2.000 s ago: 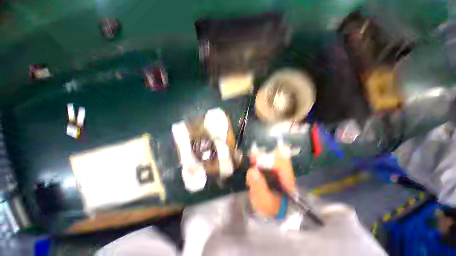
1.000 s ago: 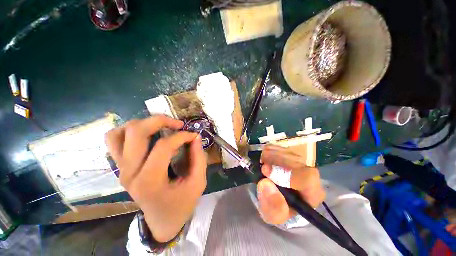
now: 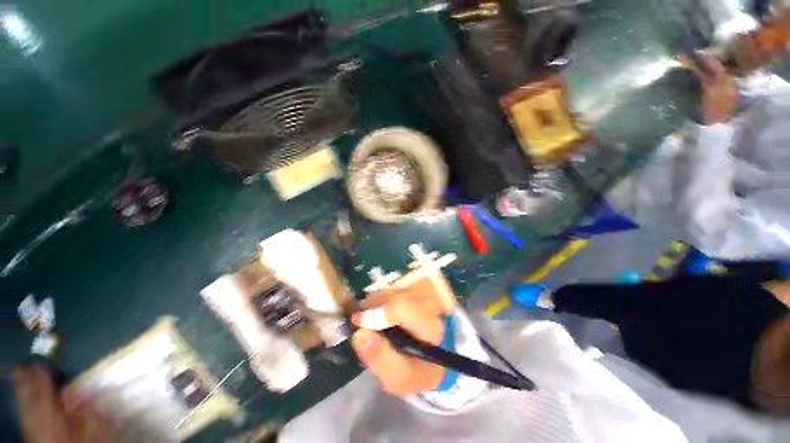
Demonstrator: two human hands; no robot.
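A round dark circuit-board assembly (image 3: 279,305) sits in the brown holding fixture between two whitish padded strips (image 3: 299,264). My right hand (image 3: 398,342), with a blue band at the wrist, holds the black-handled soldering iron (image 3: 459,363) like a pen, just right of the fixture; its tip is not clear. My left hand (image 3: 52,415) is blurred and cut off at the lower left edge, over the left part of the white work board (image 3: 130,381); its fingers are unclear. A thin silvery strand (image 3: 212,391) crosses the board's right side.
Behind the fixture are a fume fan (image 3: 286,121), a pale block (image 3: 305,172) and a cream pot (image 3: 354,177). Red (image 3: 472,229) and blue pens lie right of the pot. A yellow sponge (image 3: 544,121) is farther back. Another disc (image 3: 140,202) lies upper left. A co-worker's hand (image 3: 717,86) shows upper right.
My left hand has left the disc and moved to the lower left edge. My right hand has drawn the iron back from the disc. The view has shifted and shows more of the bench.
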